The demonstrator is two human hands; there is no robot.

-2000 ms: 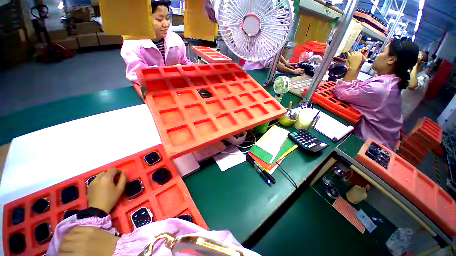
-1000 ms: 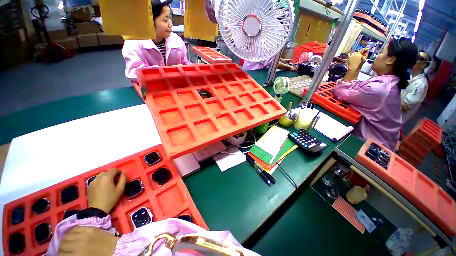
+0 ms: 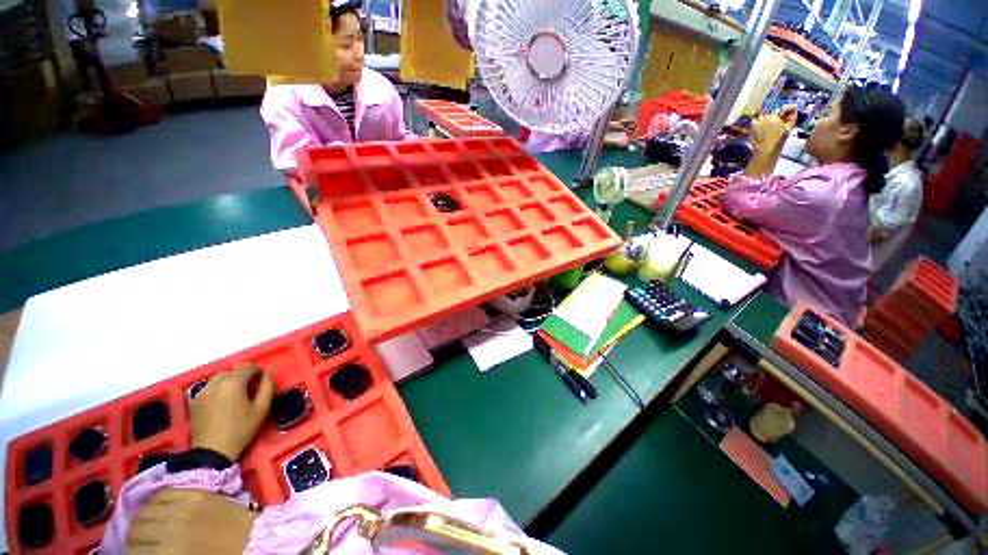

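A red-orange compartment tray [image 3: 260, 356] lies at the lower left with dark rounded-square watch heads in its pockets. One watch head [image 3: 307, 470] has a bright silvery rim. Two right-hand pockets hold no piece. My left hand [image 3: 230, 410] rests palm down on the tray, fingers bent, beside a partly covered watch head; whether it holds anything is hidden. My right hand [image 3: 184, 525] lies across my left forearm at the bottom edge, its fingers not visible. A second tray [image 3: 488, 260] is propped up beyond, with one dark piece [image 3: 445, 203] in it.
A white sheet [image 3: 184, 309] lies behind the lower tray. Coloured cards [image 3: 590, 314], black pens [image 3: 563, 366] and a calculator [image 3: 667, 305] lie right. A round fan [image 3: 545, 56] stands behind the propped tray. People in pink smocks sit opposite and at right. A long red-orange tray [image 3: 883, 385] lies far right.
My hands and the trays have not visibly moved. The person opposite has turned the head to the side, and a person in white has come into view at the far right.
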